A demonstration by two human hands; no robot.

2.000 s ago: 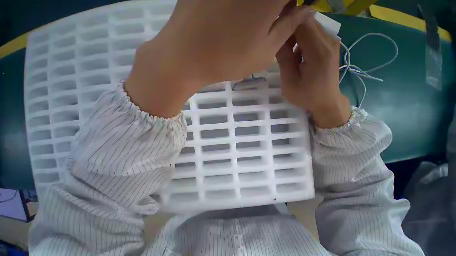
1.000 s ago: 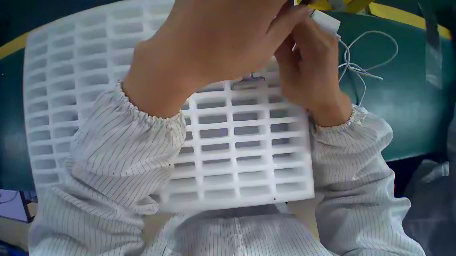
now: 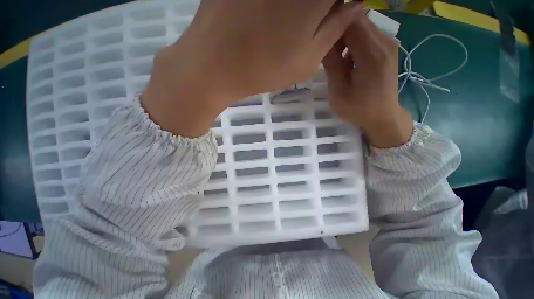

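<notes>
My left hand [image 3: 246, 52] is raised over the upper middle of the white foam tray [image 3: 295, 237], its back towards me and its upper part cut off by the top edge. My right hand [image 3: 369, 82] is bent at the tray's upper right, its fingertips meeting the left hand's at the top edge. What the fingers hold, if anything, is hidden. A small silver-grey metal piece [image 3: 291, 93] lies on the tray between the hands, partly covered by the left hand.
A white block [image 3: 383, 23] stands beside my right fingertips. A thin white cable [image 3: 430, 86] lies coiled on the green surface [image 3: 468, 140]. A clear plastic strip [image 3: 508, 73] is at the right. Yellow edging [image 3: 468, 20] runs behind.
The hands stay together in nearly the same place, with only slight shifts. The tray and the cable look the same.
</notes>
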